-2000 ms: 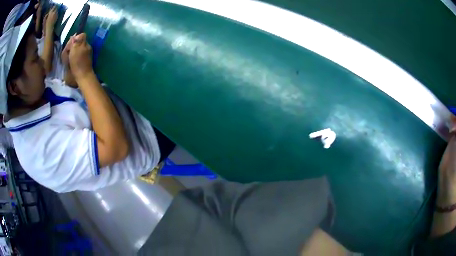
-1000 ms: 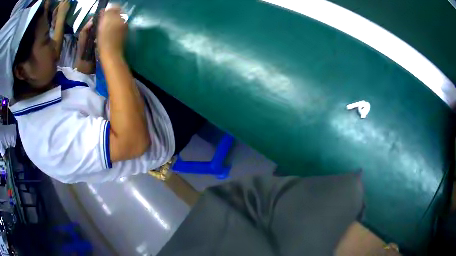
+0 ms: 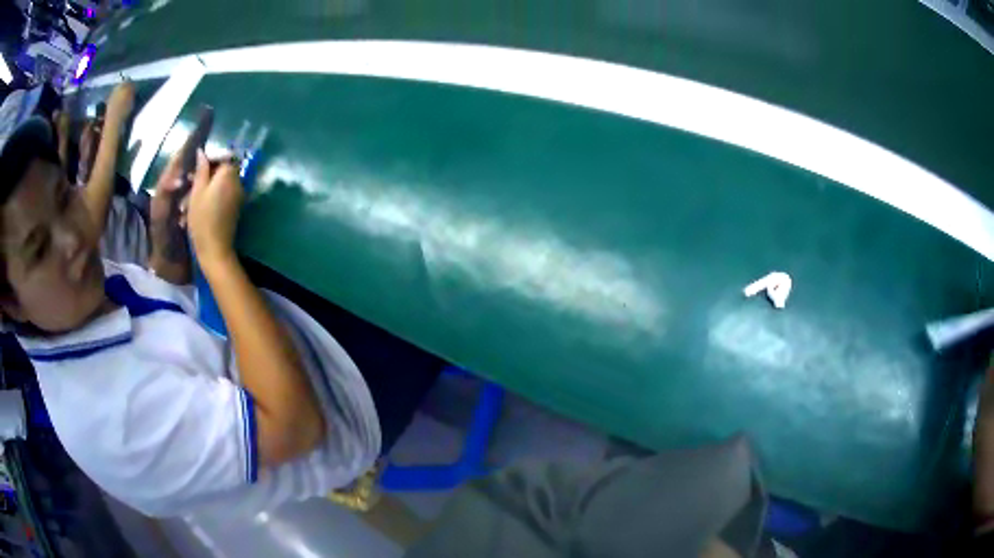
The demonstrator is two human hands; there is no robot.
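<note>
A small white rolled or curled piece (image 3: 776, 289), perhaps a finger cot, lies on the glossy dark-green worktop (image 3: 545, 349). A pale strip-like object (image 3: 959, 329) juts in from the right edge; its far end is cut off and I cannot tell what it is. A sliver of skin, probably part of my arm, shows at the right edge below it. Neither of my hands is visible.
A person in a white shirt (image 3: 164, 403) sits at the left, holding a dark object in raised hands. A blue stool (image 3: 474, 431) stands under the worktop edge. A white strip (image 3: 610, 96) divides the worktop from the green belt (image 3: 676, 38).
The view has shifted, and more belt and white strip show. The hand seen earlier at the right edge is out of view. The pale strip-like object has appeared there. The seated person's head has turned.
</note>
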